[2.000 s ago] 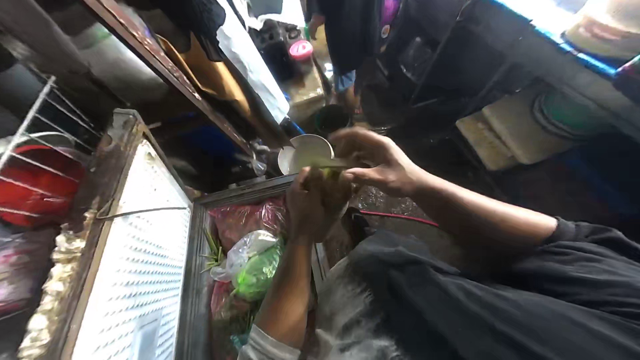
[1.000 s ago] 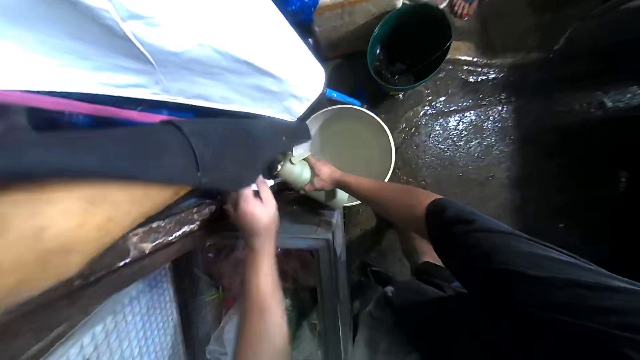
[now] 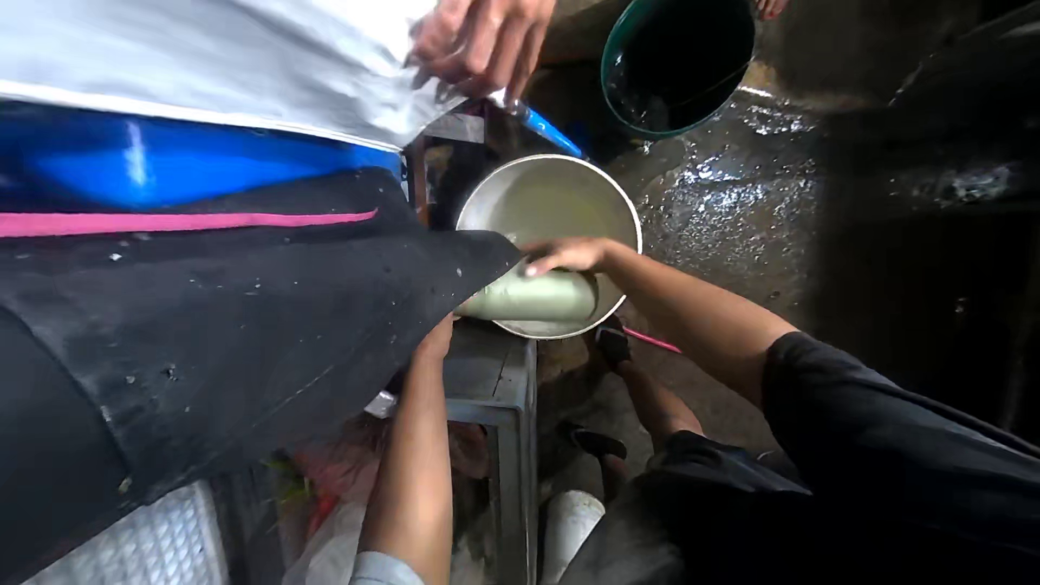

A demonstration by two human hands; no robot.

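Observation:
A pale green cylindrical vegetable (image 3: 540,296), its kind not certain, lies level over the near part of a round white basin (image 3: 630,213) with cloudy water. My right hand (image 3: 569,255) rests on its upper side, thumb bent over it. My left hand (image 3: 443,335) is at its left end, mostly hidden behind a dark cloth or apron (image 3: 244,317) that hangs across the left of the view. Whether its fingers grip the vegetable cannot be made out.
Another person's hand (image 3: 487,41) is above the basin, beside a blue-handled tool (image 3: 548,130). A dark green bucket (image 3: 611,81) stands beyond on wet floor. Below the basin is a metal-framed box (image 3: 487,413) holding plastic bags (image 3: 337,528). A white cylindrical container (image 3: 571,524) stands beside the box.
Both hands and the pale green vegetable are now over the basin's near part. Another person's hand has come into view at the top. The dark cloth covers more of the left side.

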